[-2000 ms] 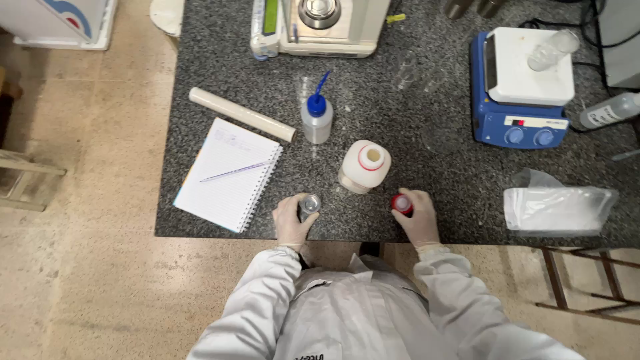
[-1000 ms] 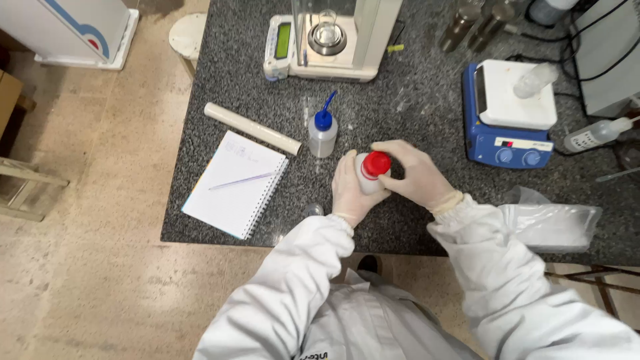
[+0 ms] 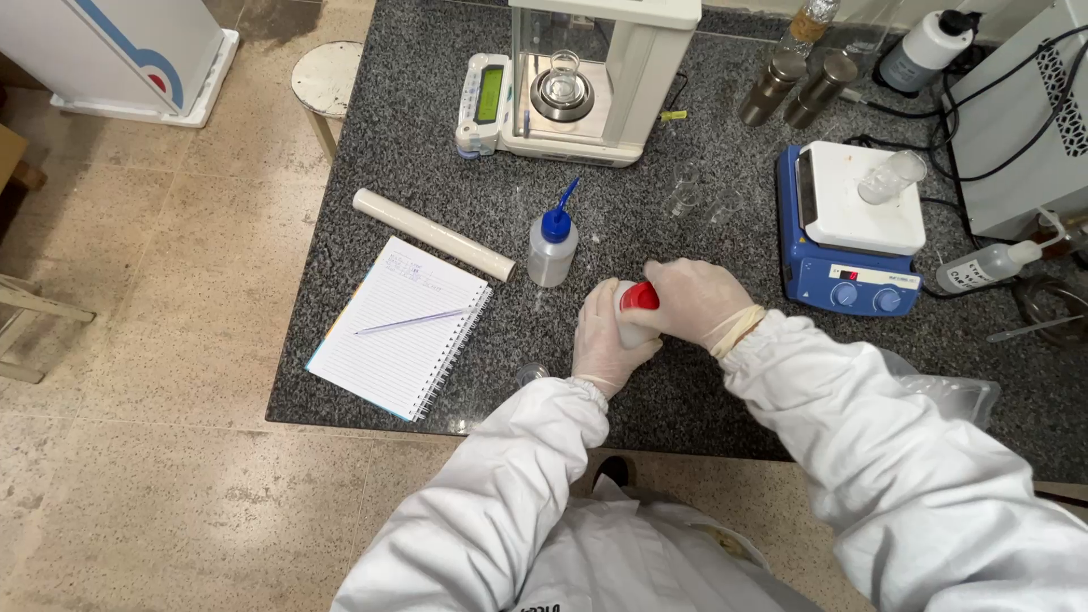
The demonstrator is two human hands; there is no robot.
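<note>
A white plastic bottle [image 3: 636, 333] stands near the front of the dark granite bench, gripped around its body by my gloved left hand [image 3: 605, 336]. My gloved right hand [image 3: 693, 302] grips the red screw cap [image 3: 639, 296] on the bottle's mouth. Just left of my left wrist, a small glass vessel [image 3: 532, 372] is partly hidden by the sleeve. Behind my left hand stands a wash bottle [image 3: 552, 251] with a blue spout. An open spiral notebook [image 3: 395, 340] with a pen [image 3: 412, 321] across it lies to the left.
A rolled cream tube [image 3: 433, 234] lies behind the notebook. Farther back is an analytical balance [image 3: 578, 149] with a glass vessel [image 3: 564, 81] on its pan. Glassware [image 3: 682, 191] stands right of centre. A blue hotplate stirrer [image 3: 850, 285] bears a beaker [image 3: 891, 177]. Plastic bags [image 3: 952, 389] lie beyond my right sleeve.
Two seconds ago, my left hand was at the small glass vessel and my right hand held the red cap beside the open bottle. Now both hands are on the bottle, with the cap on its mouth.
</note>
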